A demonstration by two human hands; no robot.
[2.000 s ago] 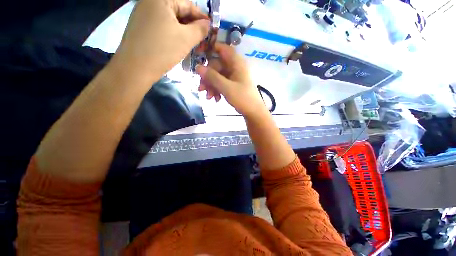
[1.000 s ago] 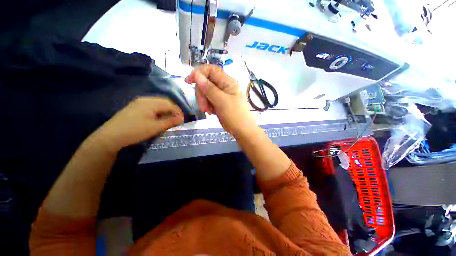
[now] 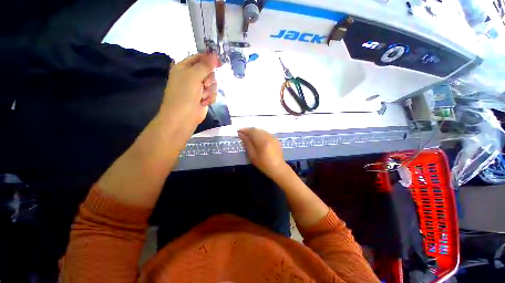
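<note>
Black fabric [image 3: 83, 105] covers the left side and reaches the white machine bed; its shiny corner lies below my left hand. My left hand [image 3: 191, 85] is at the needle area, fingertips pinched beside the presser foot [image 3: 212, 47]; whether it holds thread or cloth there is hidden. My right hand [image 3: 263, 149] hovers over the ruler strip [image 3: 332, 141] at the front table edge, fingers loosely curled, nothing visible in it. Scissors [image 3: 299, 95] with dark green and orange-brown loops lie on the bed right of the needle. A ribbed blue cylindrical part [image 3: 238, 64] stands beside the needle.
The machine head [image 3: 299, 25] with its control panel [image 3: 393, 52] crosses the top. A red plastic basket [image 3: 443, 210] holding dark cloth is at lower right. Clear plastic bags [image 3: 482, 138] lie at far right.
My left hand has moved from the cloth's front edge up to the needle. My right hand has moved down from the needle to the ruler strip. The view has shifted slightly.
</note>
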